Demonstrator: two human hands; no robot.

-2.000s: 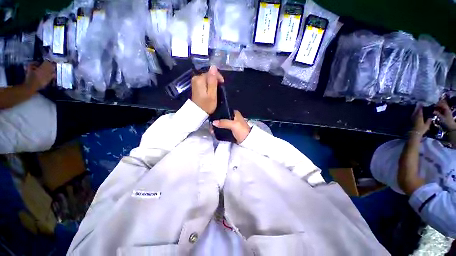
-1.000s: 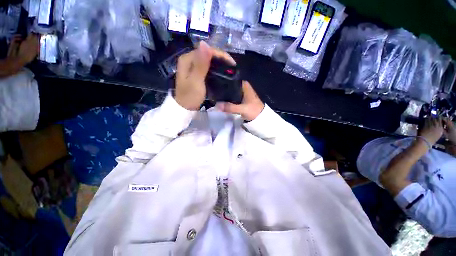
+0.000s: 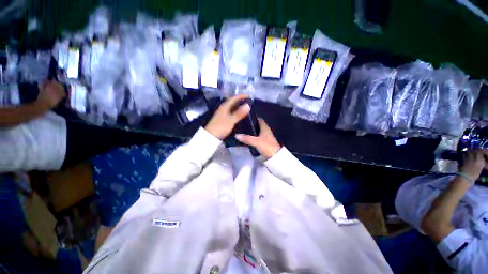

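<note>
A black phone unit (image 3: 251,124) is held upright between my two hands in front of my chest, seen nearly edge-on. My left hand (image 3: 229,116) grips its far end, thumb on top. My right hand (image 3: 261,140) holds its near end from the right side. The face turned away from the camera is hidden. Beyond my hands, phone units with white panels and yellow strips lie on bubble bags, the nearest one (image 3: 319,74) at the right of that row.
A flat dark part (image 3: 191,108) lies left of my hands. Crumpled clear bags (image 3: 134,77) are heaped at the left. Bagged units (image 3: 409,101) stand in a row at the right, with a small white slip (image 3: 400,141) near the ledge edge. Workers' hands show at both sides.
The phone unit, its dark face with a red spot visible a second ago, is turned edge-on. The view has shifted, showing more green belt. Both hands keep hold of the unit.
</note>
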